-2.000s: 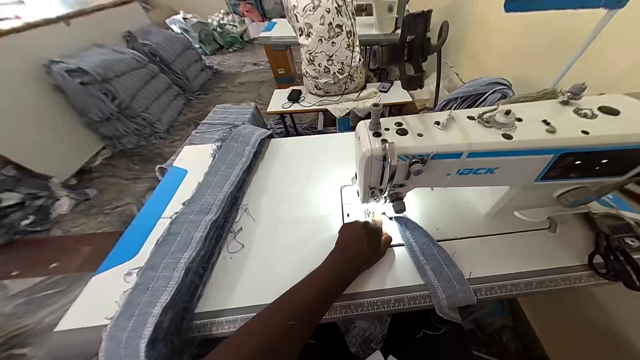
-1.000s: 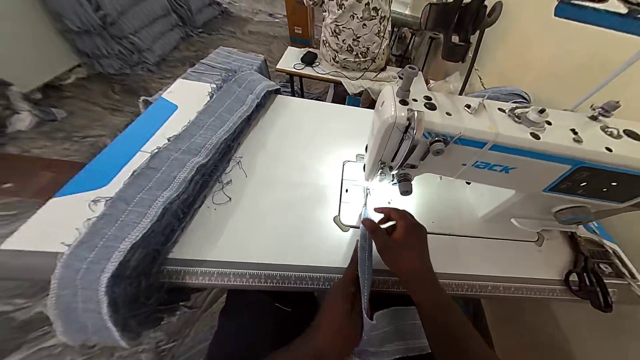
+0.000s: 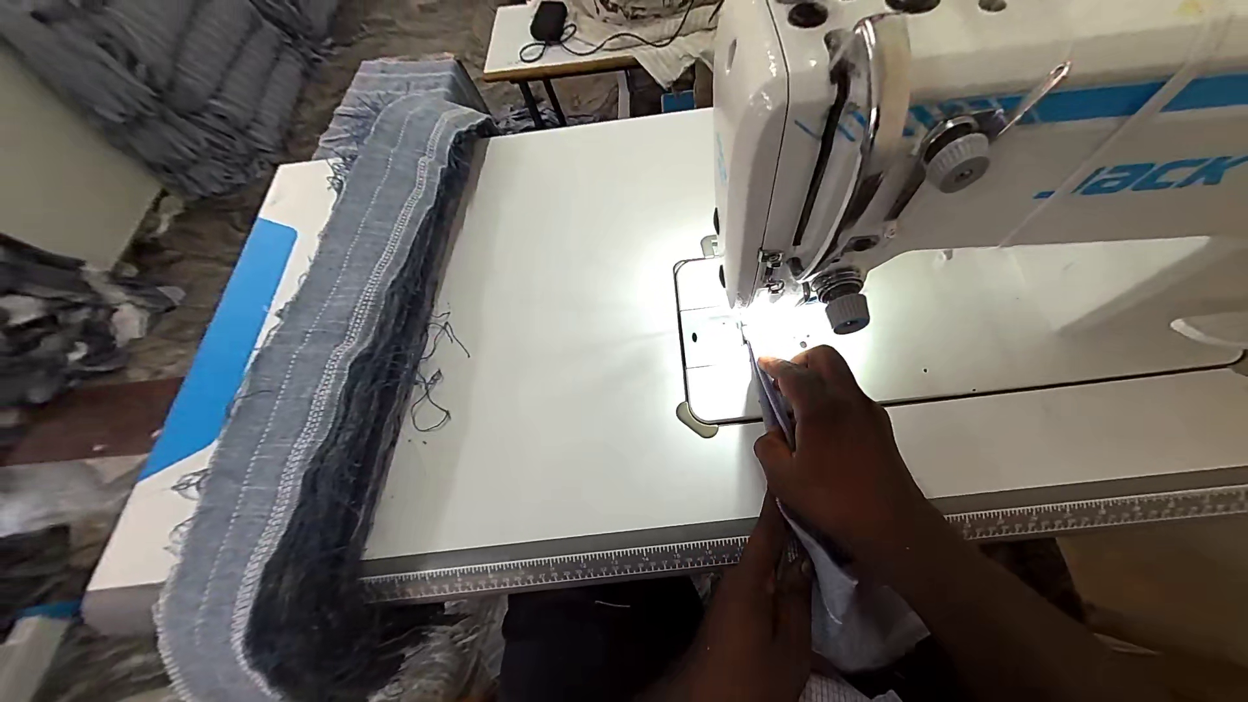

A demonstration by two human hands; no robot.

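Observation:
My right hand (image 3: pixel 834 448) pinches a folded strip of blue-grey denim cloth (image 3: pixel 770 395) just in front of the needle area of a white Jack sewing machine (image 3: pixel 975 156). Below it, at the table's front edge, my left hand (image 3: pixel 780 575) holds the lower part of the same cloth, its fingers partly hidden behind the right hand and the fabric. The machine's lamp glares over the needle plate (image 3: pixel 717 380), so the needle and the cloth's tip are hard to make out. On the left of the table lies a long stack of stitched denim strips (image 3: pixel 322 361) with frayed edges.
Loose threads (image 3: pixel 429 390) lie beside the stack. A measuring tape (image 3: pixel 585 565) runs along the front edge of the white table (image 3: pixel 546 390). Bundled grey-blue cloth (image 3: pixel 185 88) is piled at the back left. Another table (image 3: pixel 507 49) with a small black device (image 3: pixel 549 21) stands behind.
Two seconds ago one hand was at the needle, with a strip lying right of it. Both hands now hold cloth in front of the needle. The view has moved closer to the machine.

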